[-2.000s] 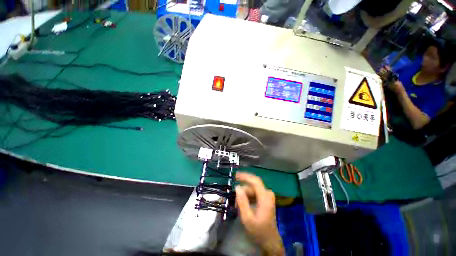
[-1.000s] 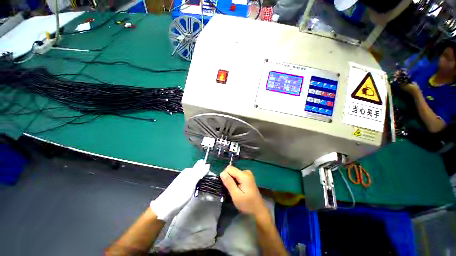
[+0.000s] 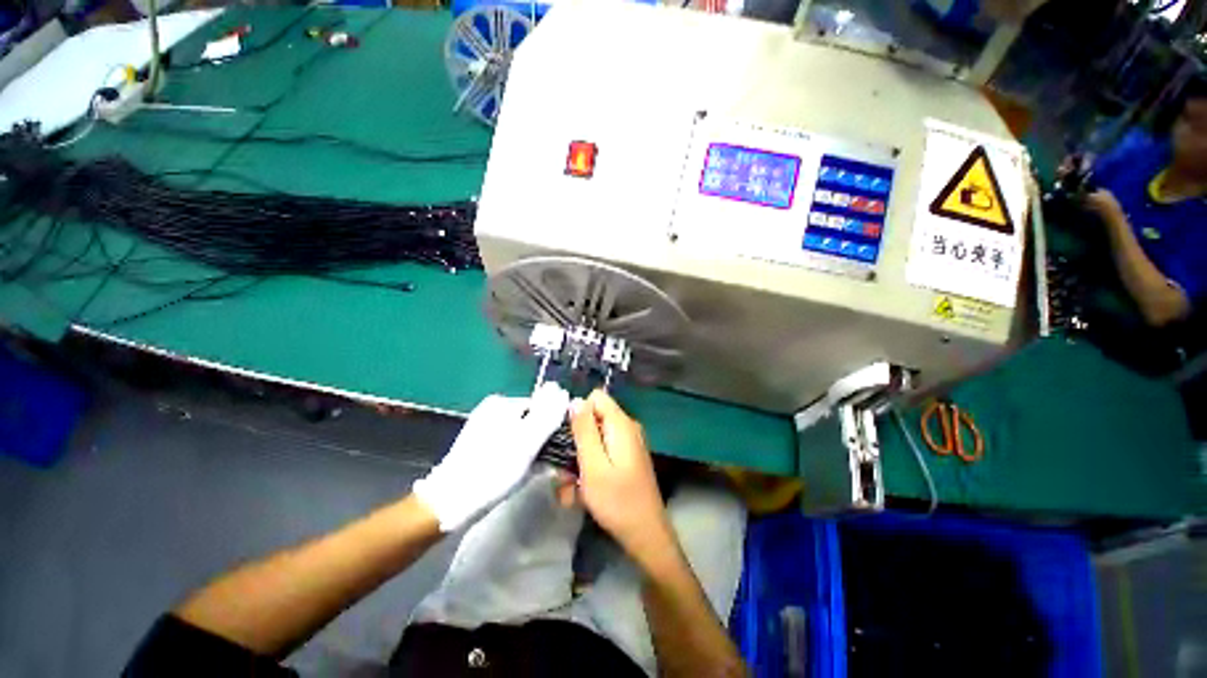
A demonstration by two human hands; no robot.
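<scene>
A black cable coil (image 3: pixel 559 448) sits between my two hands, in front of the grey spoked winding head (image 3: pixel 642 311). My left hand (image 3: pixel 492 457), in a white glove, grips the coil's left side. My bare right hand (image 3: pixel 616 470) grips its right side. Short lengths of the winding rods (image 3: pixel 544 364) show between the clamp blocks and my fingers. My hands hide the rod tips and much of the coil, so I cannot tell whether the coil is still on the rods.
The cream winding machine (image 3: pixel 635 146) stands on the green bench (image 3: pixel 305 351). Loose black cables (image 3: pixel 291 236) lie left. The tying head (image 3: pixel 862 450) and orange scissors (image 3: pixel 952 431) are right, above a blue bin (image 3: pixel 831 596). A person (image 3: pixel 1152 225) is at far right.
My right hand was blurred and apart from the coil, which was wound on the rods. Both hands have since closed on the coil and drawn closer together. The view has shifted.
</scene>
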